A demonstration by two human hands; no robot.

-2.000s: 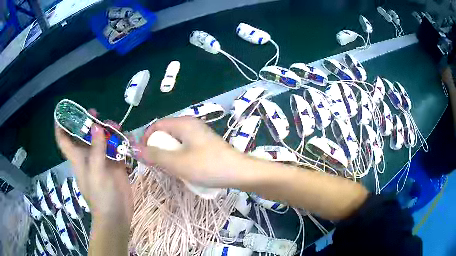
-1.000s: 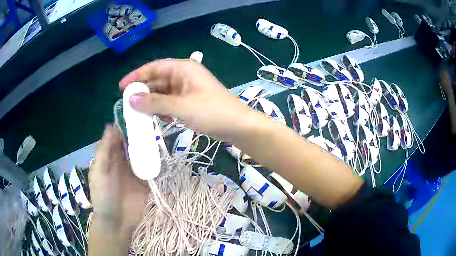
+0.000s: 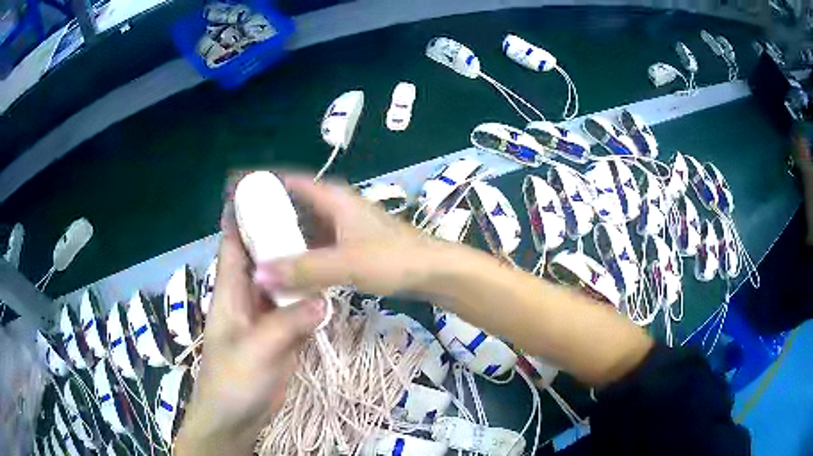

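A white oval unit (image 3: 270,212) is held between both hands, its smooth white cover facing up. My left hand (image 3: 236,347) holds it from below and the left. My right hand (image 3: 343,240) is slightly blurred, with its thumb on the lower part of the cover and its other fingers behind the far right side. Pale cords hang below the unit over a tangled cord pile (image 3: 348,383). The inside of the unit is hidden.
Open units (image 3: 546,212) stand in rows on the right, others (image 3: 116,334) at left. Closed units (image 3: 453,56) with cords lie on the green belt (image 3: 267,116) beyond a grey rail (image 3: 134,252). A blue basket (image 3: 234,62) holds white pieces. Another person's arm shows at the right edge.
The open shell with the green board is now covered by the white cover. Both hands are close together around the unit. Units on the belt appear further right.
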